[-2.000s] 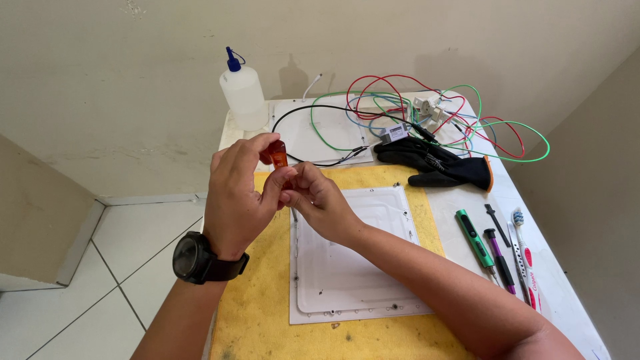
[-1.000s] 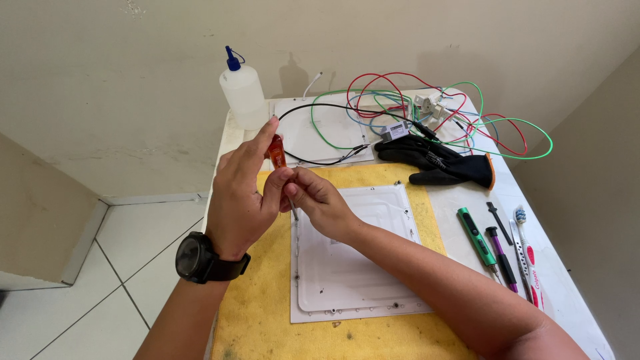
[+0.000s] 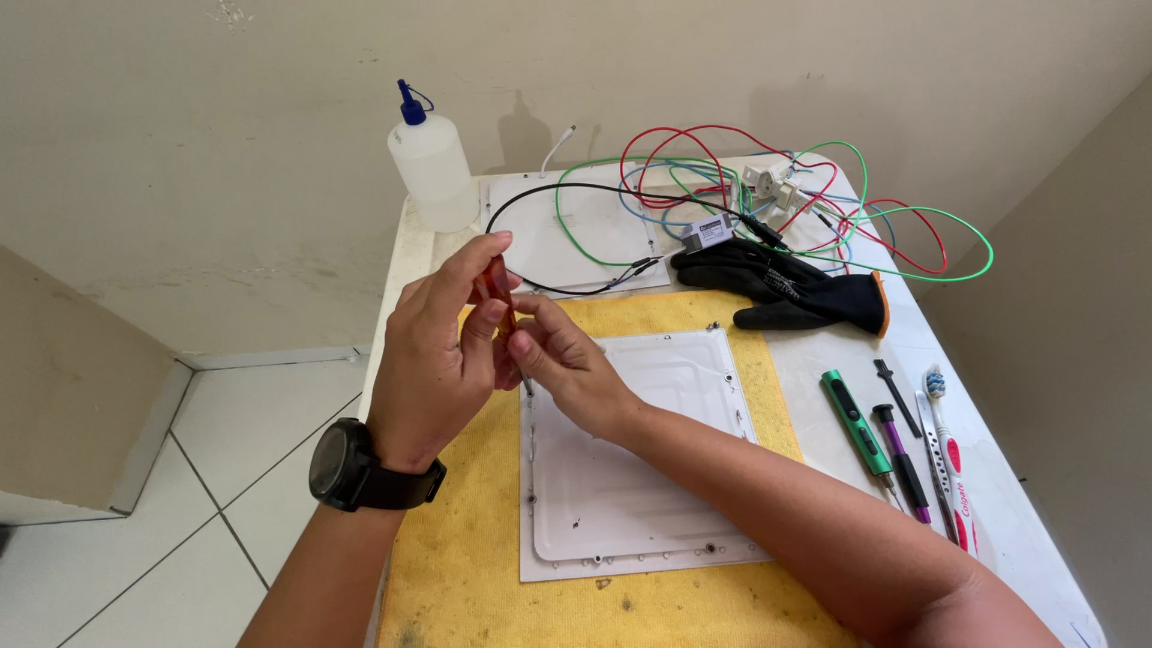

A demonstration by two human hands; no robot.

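Observation:
My left hand (image 3: 441,346), with a black watch on its wrist, is closed around the red translucent handle of a screwdriver (image 3: 498,290). The fingers of my right hand (image 3: 571,369) pinch the lower part of the same tool. Its metal shaft points down to the upper left edge of a square white panel (image 3: 630,486), by a screw point there. The panel lies on a yellow cloth (image 3: 468,540) and has several small screws or screw holes along its rim. My fingers hide part of the handle.
Behind the cloth are a second white panel (image 3: 576,225), a plastic squeeze bottle (image 3: 432,171), tangled wires with a small driver box (image 3: 708,231) and a black glove (image 3: 810,297). At right lie a green electric screwdriver (image 3: 853,423), a purple-black screwdriver (image 3: 903,463), a small black brush (image 3: 897,396), tweezers (image 3: 936,468) and a toothbrush (image 3: 952,450).
My left fingers have shifted around the screwdriver's handle, and the handle leans a little differently. Both hands have stayed at the panel's upper left edge.

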